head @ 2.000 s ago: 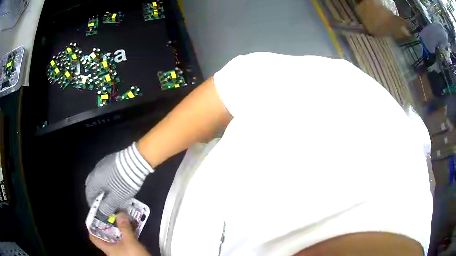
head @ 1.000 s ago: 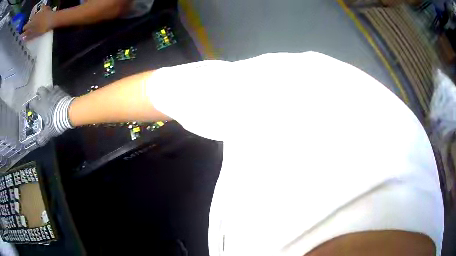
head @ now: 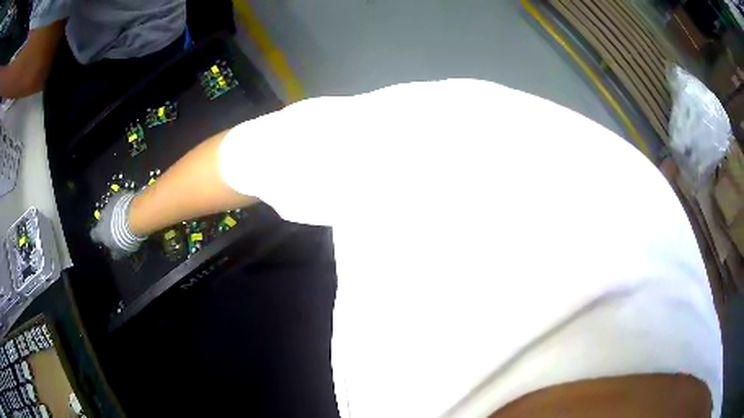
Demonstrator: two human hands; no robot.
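Note:
My right hand [head: 118, 230], in a grey knitted glove with a white-striped cuff, is over the left part of the black case [head: 175, 282]. Its fingers are blurred and partly hidden, so I cannot tell whether it holds anything. Green circuit boards with yellow blocks [head: 196, 238] lie around it on the case, some hidden behind my forearm. A white housing with a green board inside [head: 28, 251] sits on top of a stack at the left, apart from my hand. My left hand is out of the picture.
A parts tray with rows of small blocks [head: 50, 384] is at the lower left. White housings [head: 8, 159] stand on the white table at the left edge. Another person in a grey top [head: 122, 28] is at the upper left. A clear plastic bag [head: 697, 122] is at the right.
My right hand has let go of the filled housing at the left stack and moved over the boards on the case. The other person's hand has left the picture and their torso now shows.

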